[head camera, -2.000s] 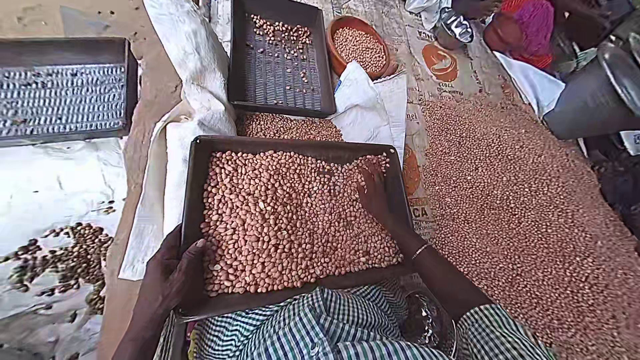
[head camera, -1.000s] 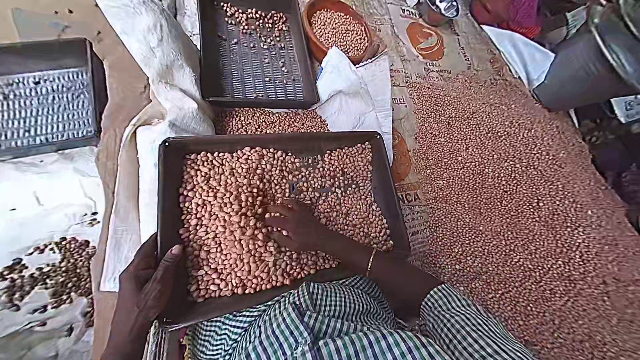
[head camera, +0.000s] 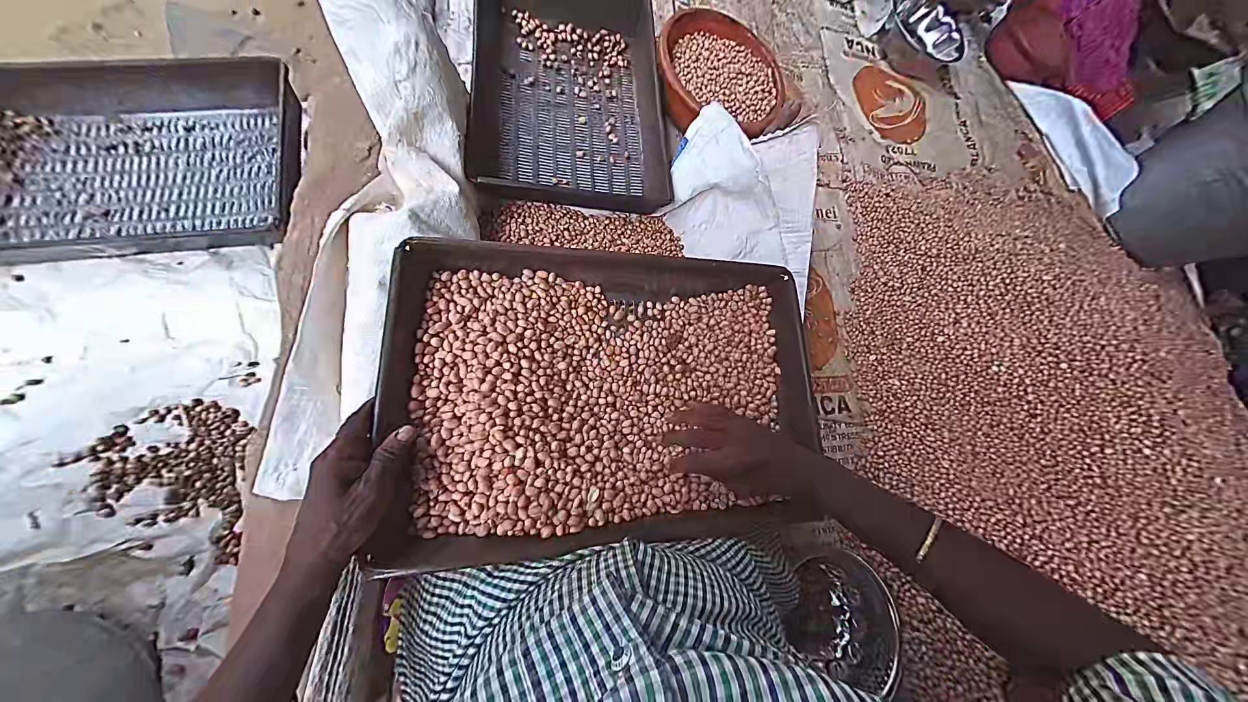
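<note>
A dark rectangular tray (head camera: 597, 255) with a slotted bottom lies at my lap, spread with pinkish-brown peanut kernels (head camera: 517, 409). My left hand (head camera: 356, 487) grips its left side, thumb over the rim and the fingers hidden beneath. Over the right part of the kernels is my right hand (head camera: 721, 448), palm down with fingers spread, touching or just above them; it holds nothing that I can see. A small patch of the slotted bottom shows near the tray's far edge. Beyond the tray, more kernels (head camera: 585, 229) lie in a low heap.
Ahead are a second slotted tray (head camera: 570, 127) and a clay bowl (head camera: 721, 78) of kernels. A third tray (head camera: 166, 175) and dark pieces (head camera: 175, 458) on white sheeting lie left. Kernels (head camera: 1033, 390) cover printed sacks at right, near a grey bucket (head camera: 1185, 195). A metal bowl (head camera: 843, 624) sits by my lap.
My right hand has moved from the middle of the tray back toward its right side. The slotted bottom bared near the middle is now more covered. My left hand keeps its hold on the rim.
</note>
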